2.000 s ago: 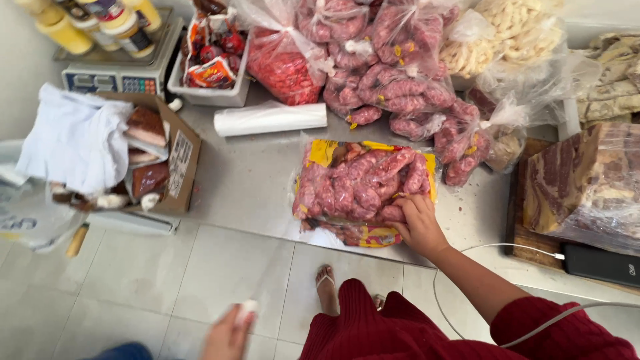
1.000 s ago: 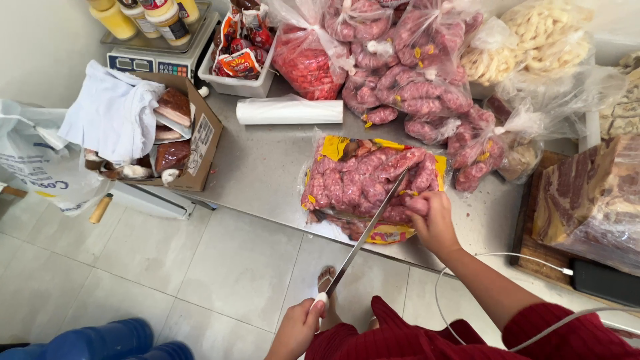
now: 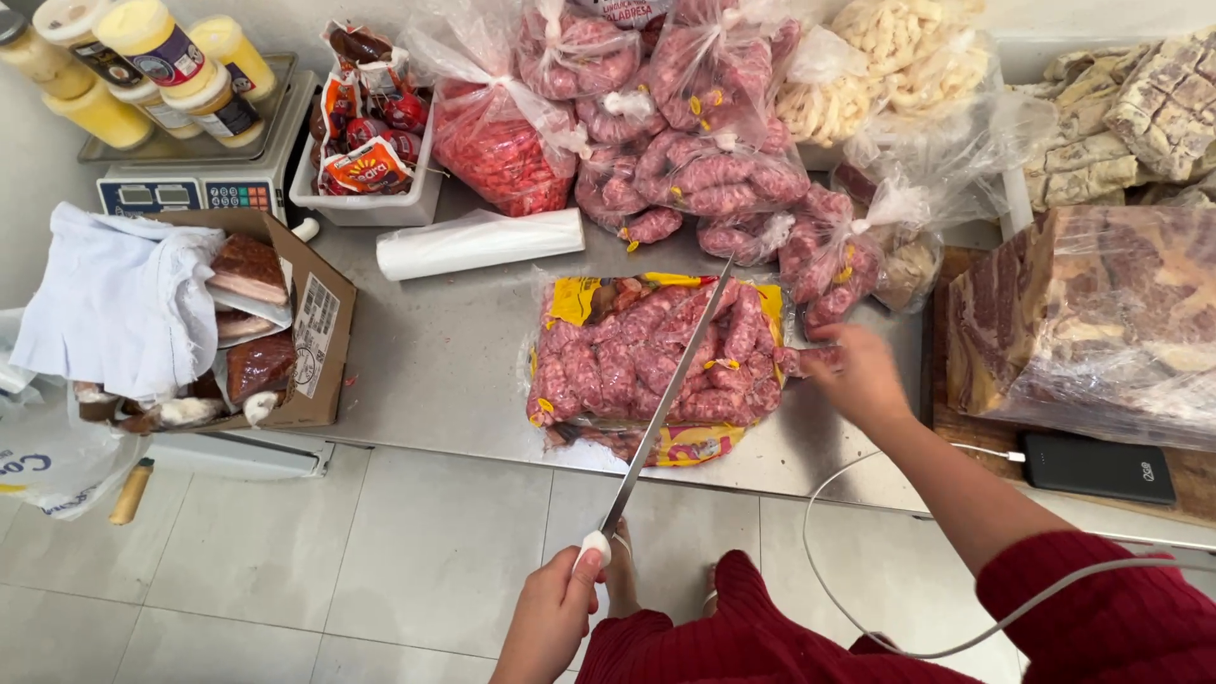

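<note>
My left hand [image 3: 556, 608] grips the white handle of a long knife [image 3: 655, 432] at the table's front edge. The blade slants up and away across a clear plastic pack of raw sausages [image 3: 617, 366] with yellow printed parts, its tip beyond the pack's far edge. Whether the blade touches the sausages I cannot tell. At the pack's right side my right hand [image 3: 855, 375], slightly blurred, has its fingers on a sausage link [image 3: 803, 361] that sticks out over the steel table. Tied bags of sausages [image 3: 722, 180] lie just beyond the pack.
On the steel table [image 3: 437, 351] are a plastic roll [image 3: 480, 244], a white tub of packets [image 3: 366, 204], a scale with jars [image 3: 190, 180] and a cardboard box of meat [image 3: 328, 332]. At right, wrapped meat [image 3: 1092, 313] and a black power bank [image 3: 1097, 467] rest on a wooden board; a cable loops near my right arm.
The knife has come into view in my left hand and now reaches across the pack. My right hand has moved from the pack's front right corner out to the right, with a sausage link.
</note>
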